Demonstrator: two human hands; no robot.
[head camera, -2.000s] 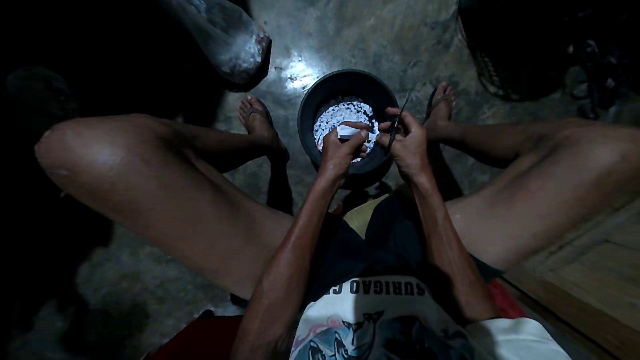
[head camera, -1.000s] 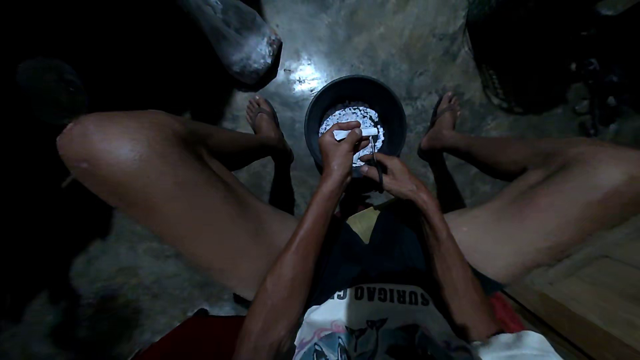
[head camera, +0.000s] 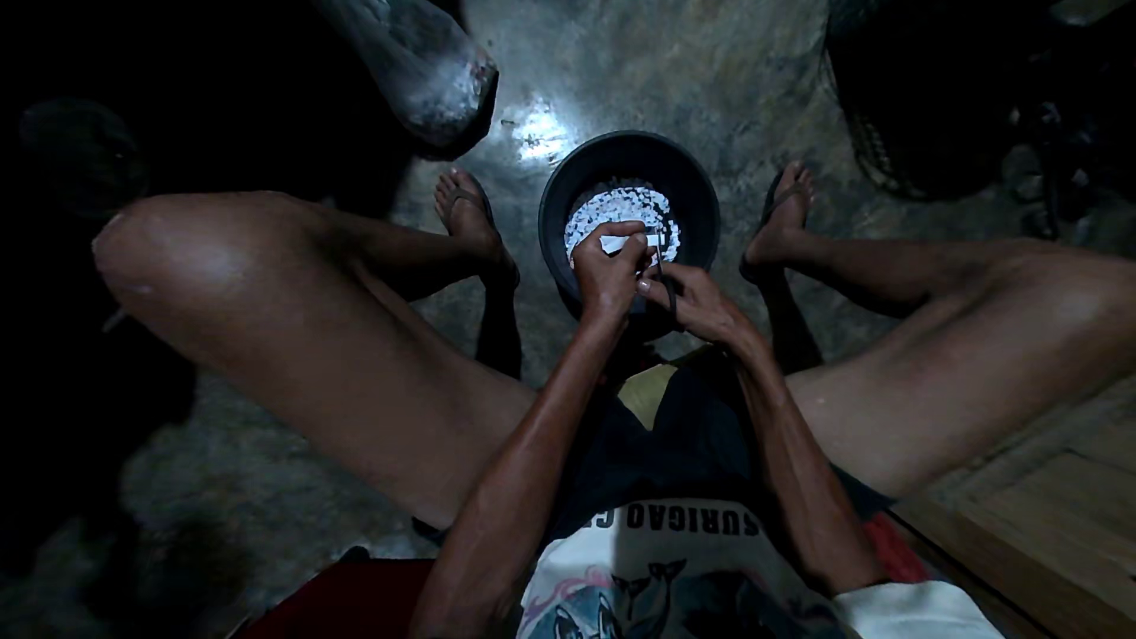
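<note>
A dark round bucket (head camera: 552, 209) stands on the floor between my feet, with many small white pieces (head camera: 621, 202) in it. Over its near part, my left hand (head camera: 609, 266) holds a narrow white strip (head camera: 614, 243), possibly paper, whose end sticks out to the right between the fingers. My right hand (head camera: 697, 300) grips dark-handled scissors (head camera: 670, 297); their blades point up across the strip's right end. Both hands are close together, and the fingers partly hide the scissors' handles.
A clear plastic bag with contents (head camera: 435, 84) lies on the concrete floor at upper left. A dark woven basket (head camera: 865, 146) stands at upper right. Wooden boards (head camera: 1056, 497) are at lower right. My sandalled feet flank the bucket.
Two seconds ago the scissors were raised to the right, apart from the white material; my right hand has since brought them to the strip in my left hand.
</note>
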